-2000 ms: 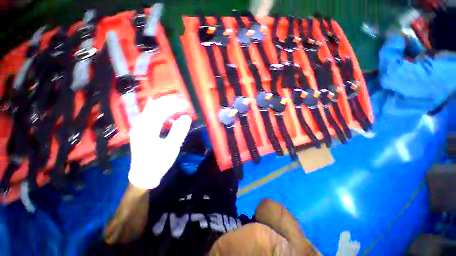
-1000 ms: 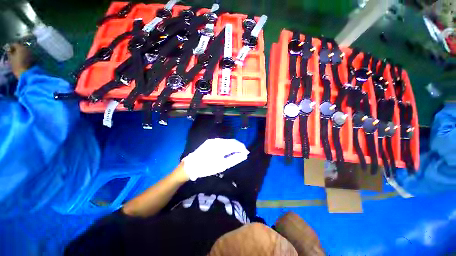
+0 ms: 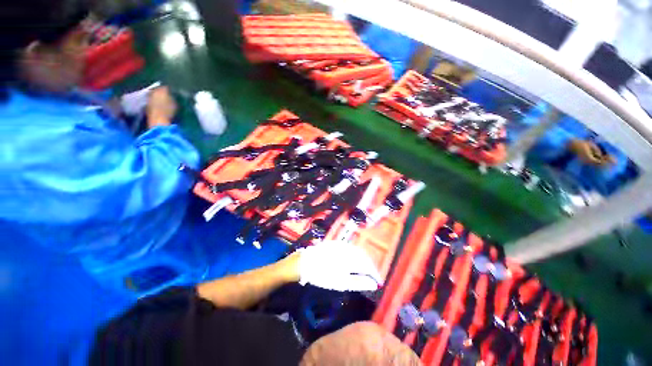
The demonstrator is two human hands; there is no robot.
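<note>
My left hand [image 3: 339, 266], in a white glove, is low in the centre, at the front edge of the left red-orange tray [image 3: 386, 243]. Its fingers look close together; blur hides whether they hold anything. Black-strapped wristwatches [image 3: 307, 175] lie crossed and jumbled on that tray, some with white or grey bands. The right red-orange tray [image 3: 404, 275] holds watches in rows, partly cut off by the bottom edge. My right hand is not in view.
A person in a blue smock [image 3: 86, 164] sits close on the left, near a white bottle [image 3: 209, 113]. Stacked red trays [image 3: 304, 36] and another loaded tray [image 3: 447, 118] stand farther back on the green bench [image 3: 443, 189]. A pale curved beam [image 3: 593, 232] crosses the right.
The view has swung up and left, showing the neighbour and the back of the bench. My gloved left hand now overlaps the left tray's front edge. The picture is blurrier.
</note>
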